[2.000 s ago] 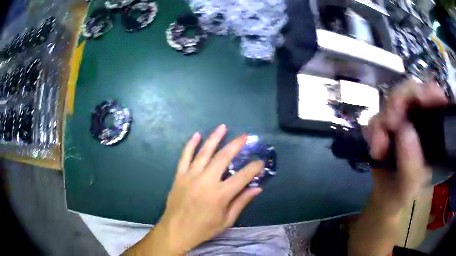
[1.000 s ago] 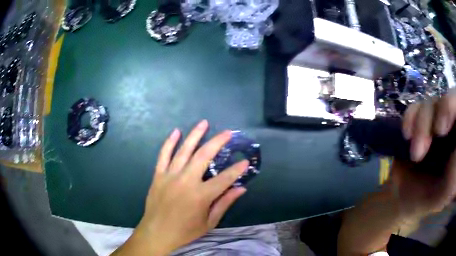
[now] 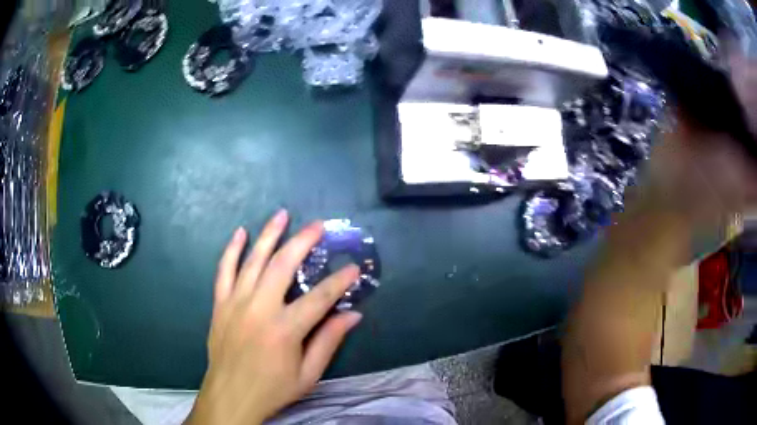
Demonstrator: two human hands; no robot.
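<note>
My left hand (image 3: 270, 311) lies spread on the green mat, its thumb and forefinger pressing on a ring board (image 3: 363, 253) flat on the mat. The ring is dark with silvery spots and a centre hole. My right hand (image 3: 705, 170) is blurred at the right, raised over the pile. It holds the black electric screwdriver (image 3: 693, 70), also blurred; its tip cannot be made out. The screw feeder (image 3: 490, 50), black and white with a bright front, stands between the hands at the back.
Ring assemblies (image 3: 618, 124) are heaped right of the feeder. Clear plastic pieces (image 3: 332, 66) lie heaped at its left. Single rings (image 3: 110, 230) lie at the left and back left. A blister tray (image 3: 23, 183) is at the left edge. A red object (image 3: 715, 290) is below right.
The right hand with the screwdriver has moved away from the feeder front, up and right over the pile. The view has shifted right. The left hand still rests on the ring.
</note>
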